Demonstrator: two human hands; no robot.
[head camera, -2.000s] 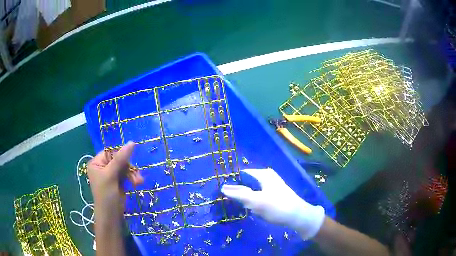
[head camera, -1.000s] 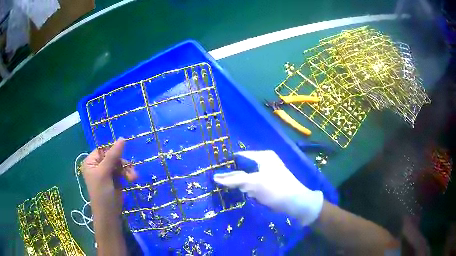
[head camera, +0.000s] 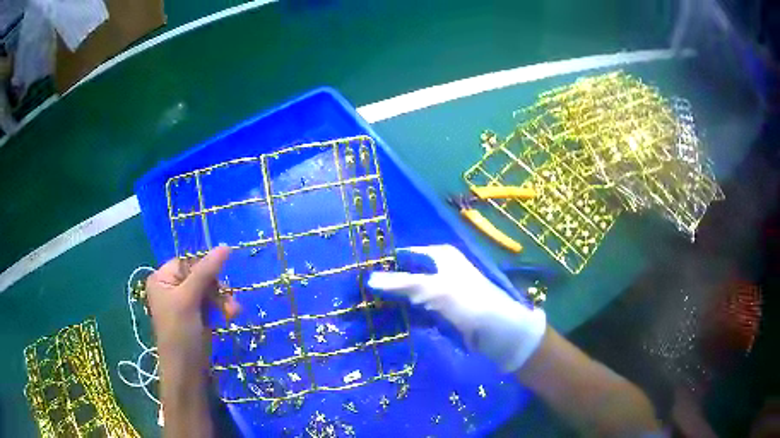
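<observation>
A gold sprue frame (head camera: 272, 205) is held tilted over a blue plastic bin (head camera: 329, 107). A double row of small parts lines its right side, from the top down to the gloved hand. My bare left hand (head camera: 186, 295) grips the frame's left edge. My right hand (head camera: 457, 299), in a white glove with blue-coated fingers, is at the frame's right side, thumb and fingers around the part rows; the fingertips are partly hidden behind the bars. Small plated parts (head camera: 321, 423) lie loose in the bin.
Tangled gold frames (head camera: 629, 141) lie at the right, with orange-handled cutters (head camera: 492, 229) at their near edge. Denser gold frames (head camera: 73, 376) lie at the lower left. A white looped cord (head camera: 137, 374) runs beside the bin. A cardboard box (head camera: 107, 38) stands at the upper left.
My right hand has moved up along the frame's right side. Fewer parts show in the lower part of the double row. My left hand keeps its hold.
</observation>
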